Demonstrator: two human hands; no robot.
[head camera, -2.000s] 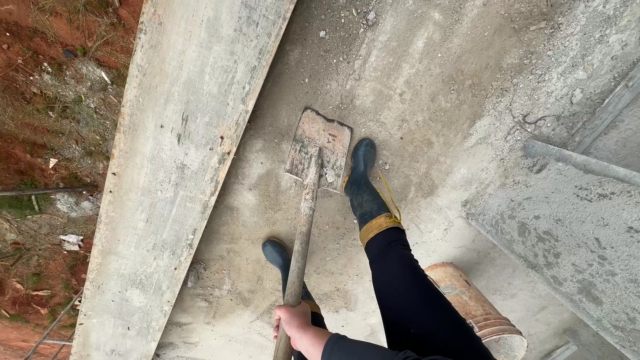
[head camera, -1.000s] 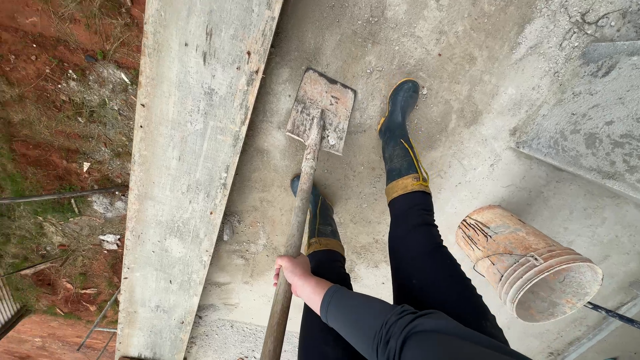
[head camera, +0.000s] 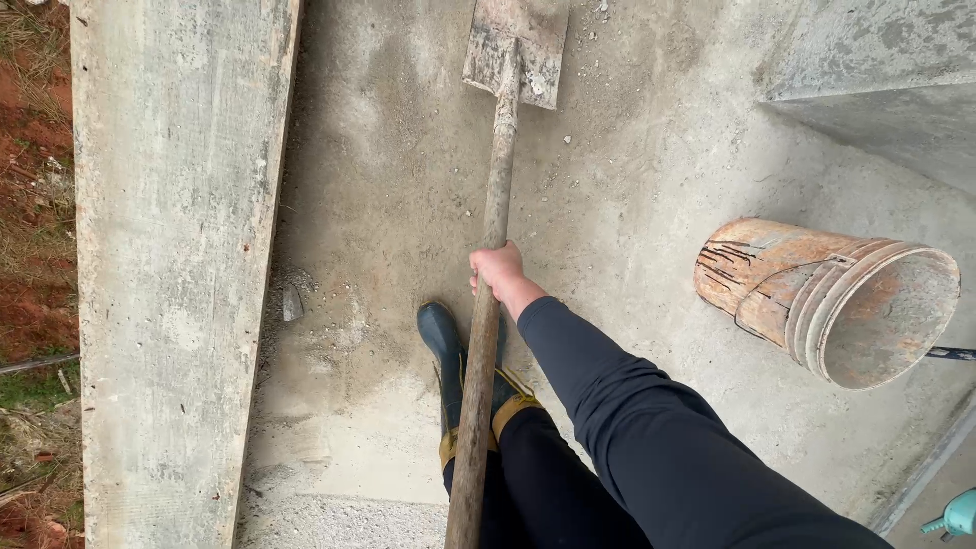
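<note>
My right hand (head camera: 496, 268) is closed around the worn wooden handle (head camera: 499, 183) of a flat, square-bladed shovel. The shovel's metal blade (head camera: 518, 53), crusted with pale residue, is at the top of the view over the concrete floor, partly cut off by the frame edge. Below my hand the handle runs down past my dark rubber boots (head camera: 442, 335), which have yellow cuffs. Loose grit and small stones lie near the blade. My left hand is not in view.
A stained plastic bucket (head camera: 762, 282) with a wire handle is at the right. A long concrete ledge (head camera: 175, 274) borders the left, with red earth beyond it. A rubble chunk (head camera: 292, 303) lies beside the ledge. A concrete block (head camera: 884, 53) fills the upper right; a teal object (head camera: 961, 512) shows lower right.
The shovel blade has moved forward, toward the top edge, with my right hand still on the handle. My boots, apart before, are now close together. The view has shifted.
</note>
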